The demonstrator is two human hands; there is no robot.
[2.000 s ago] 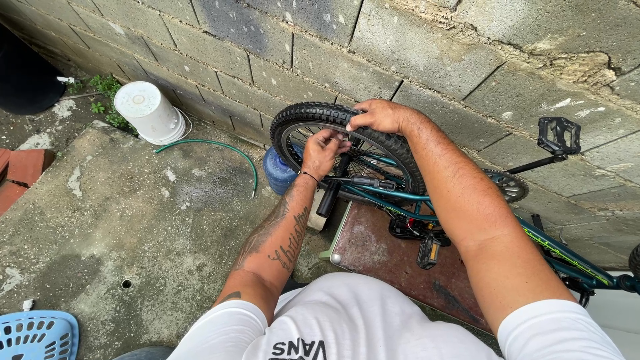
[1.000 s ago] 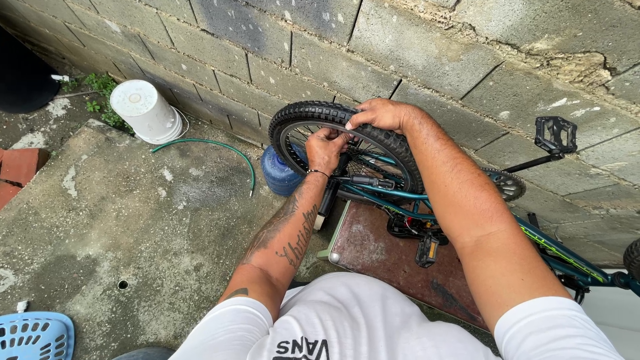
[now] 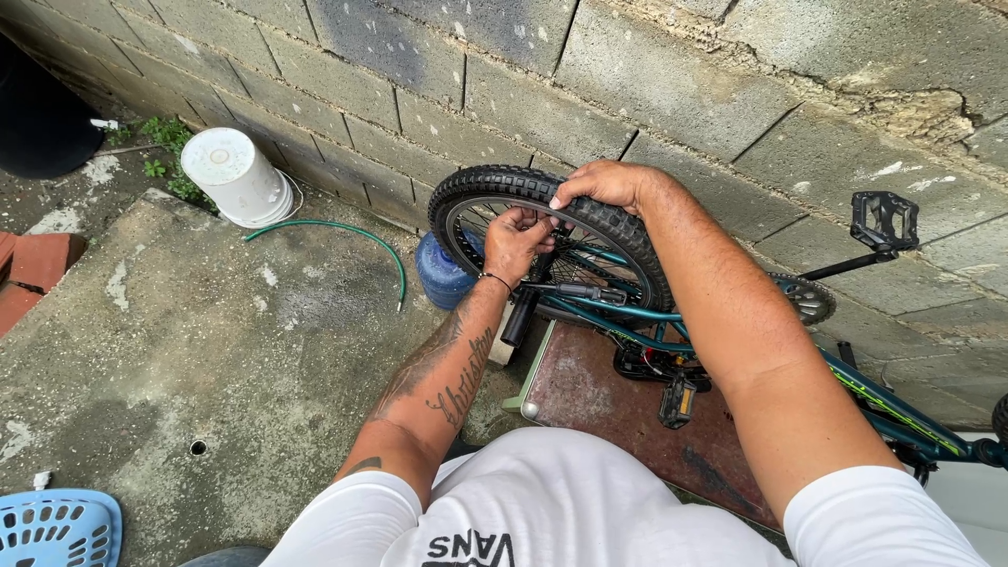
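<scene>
A teal bicycle frame [image 3: 890,417] rests on its side or upside down on a low reddish-brown table, its knobby-tired wheel [image 3: 498,183] raised toward me. My right hand [image 3: 602,187] grips the black tire at its upper right, the thumb by the rim. Inside the rim, among the spokes, my left hand [image 3: 516,240] has its fingertips pinched together near the rim by my right thumb; whatever they pinch is too small to tell. A black handlebar grip [image 3: 520,319] lies just below my left wrist. A pedal [image 3: 677,402] and a crank with chainring [image 3: 805,299] show farther right.
A concrete block wall [image 3: 543,110] runs close behind the wheel. A blue water jug [image 3: 442,272] stands under it, on the left. Farther left are a white bucket [image 3: 232,177], a green hose [image 3: 346,228], red bricks [image 3: 35,264] and a blue plastic seat [image 3: 63,528]. The table [image 3: 583,378] has a metal-capped corner.
</scene>
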